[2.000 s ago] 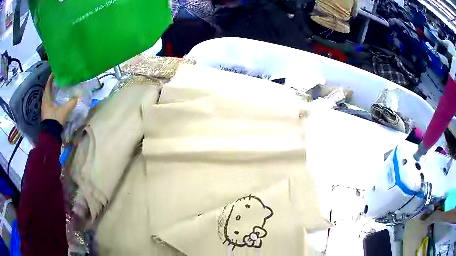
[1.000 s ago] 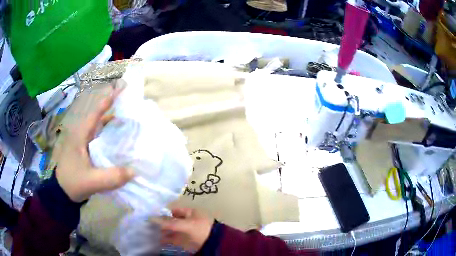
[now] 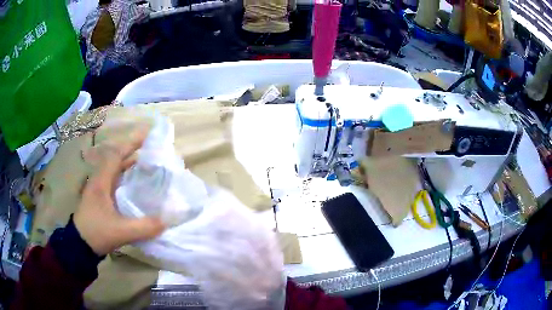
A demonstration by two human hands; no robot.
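A crumpled, whitish, translucent plastic bag [image 3: 224, 248] is in front of me over the table's front left. My left hand [image 3: 112, 209] holds its upper left part between the thumb and the fingers. My right sleeve [image 3: 312, 298] reaches the bag's lower right end; my right hand is hidden by the bag, so its grip cannot be told. Beige fabric panels [image 3: 203, 130] lie behind and left of the bag, partly covered by it and by my left hand.
The white sewing machine [image 3: 387, 103] stands right of centre, with a small beige piece [image 3: 393, 184] under its arm. A black smartphone [image 3: 357, 230], yellow-and-green-handled scissors [image 3: 425, 210] and orange-brown snips [image 3: 473, 218] lie at the right front. A green bag [image 3: 39, 72] hangs left.
My left hand went from beside the grey round device to the front, bringing the plastic bag. The bag now stretches further right, covering my right hand and the cat design. The view has turned right.
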